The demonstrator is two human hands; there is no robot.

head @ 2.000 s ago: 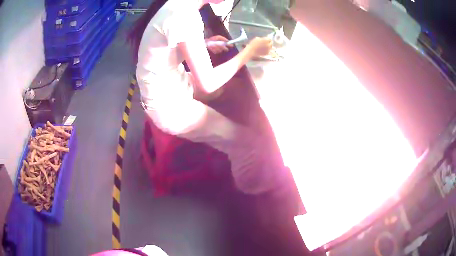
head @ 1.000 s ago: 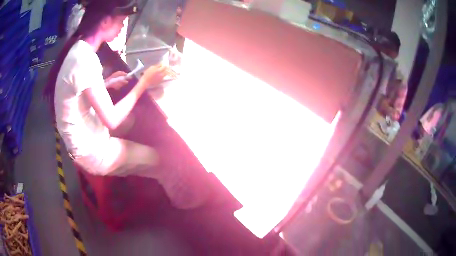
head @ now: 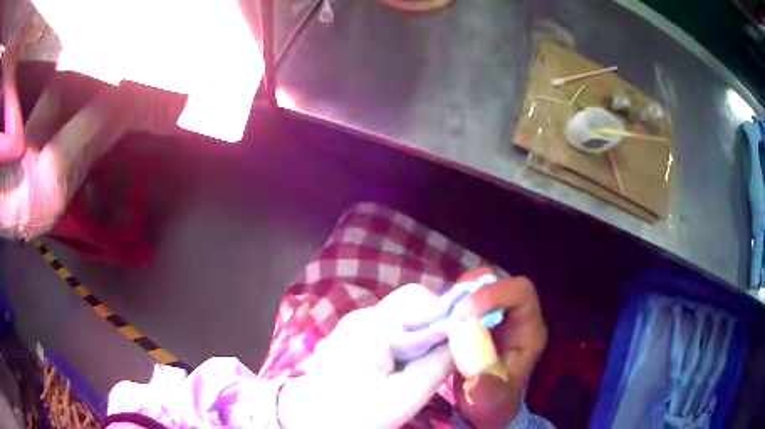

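Observation:
My left hand [head: 361, 356], washed out white by glare, is shut on a slim light-blue moulded part [head: 428, 331] above my lap. My right hand [head: 512, 335] is closed around the part's far end, with a pale yellow finger cot [head: 472, 345] showing between the hands. A light-blue tip pokes out between the fingers. Most of the part is hidden by both hands. No stick can be made out in my right hand.
A grey metal bench [head: 403, 100] holds a cardboard pad [head: 545, 163] with a white cup [head: 594, 130], thin sticks and small pots. A blue crate [head: 616, 360] of similar parts stands lower right. A seated person's arm [head: 12, 117] and a glaring panel [head: 168, 50] are upper left.
The view has swung right and down from the seated person to my lap and the bench. Both my hands and the part have come into view.

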